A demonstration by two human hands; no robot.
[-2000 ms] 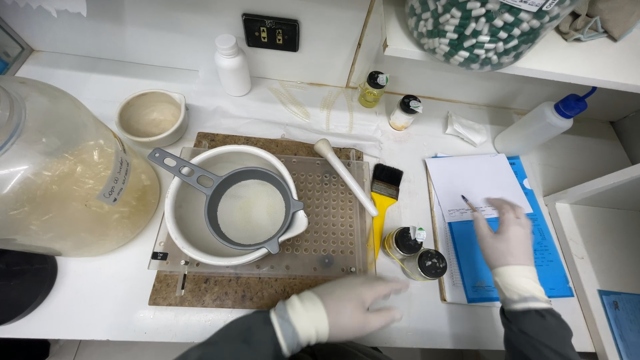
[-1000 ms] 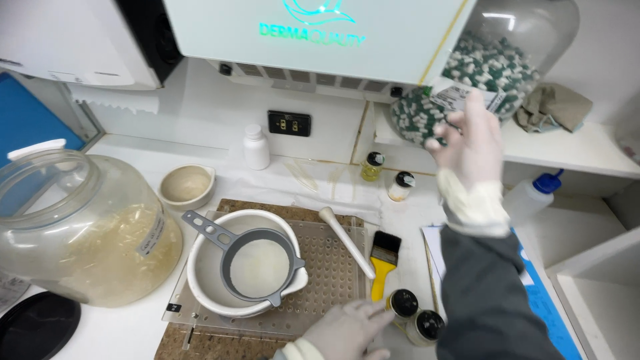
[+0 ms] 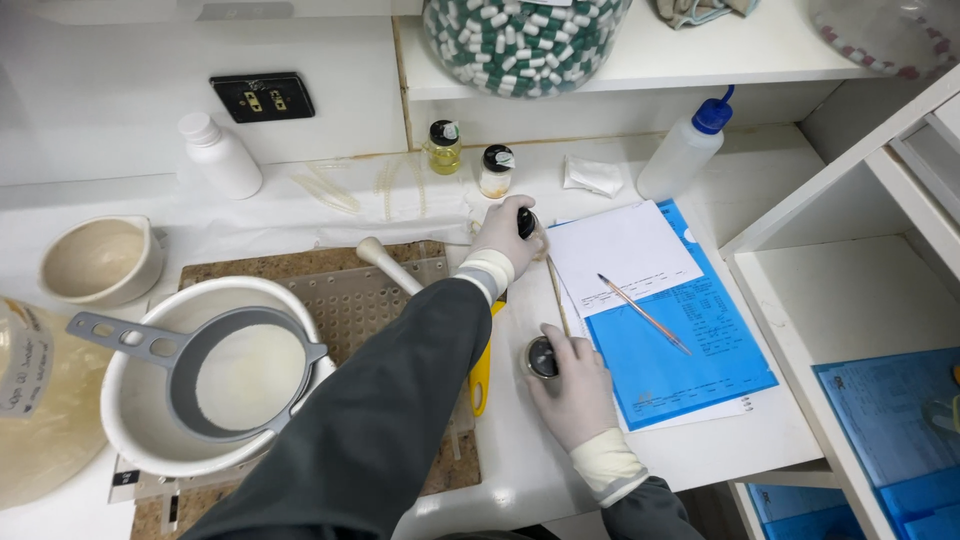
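My gloved left hand, reaching across the capsule-filling plate, grips a small black-capped glass jar behind the brush. Nearer the front edge, my gloved right hand has its fingers around a second black-capped jar. A yellow-handled brush lies partly under my left sleeve, its bristles hidden. A pestle rests on the plate. At the left, a grey sieve holding white powder sits in a white mortar. Beside my right hand are a blue folder, a white sheet and a pen.
A small mortar, a white bottle, two capped vials and a blue-topped wash bottle stand along the back. A large capsule jar is on the shelf. A big plastic jar stands at left; shelving is at right.
My right hand has come down from beside the shelf's capsule jar to a black-capped jar. My left hand has moved further back and taken hold of another one. The view has tilted down.
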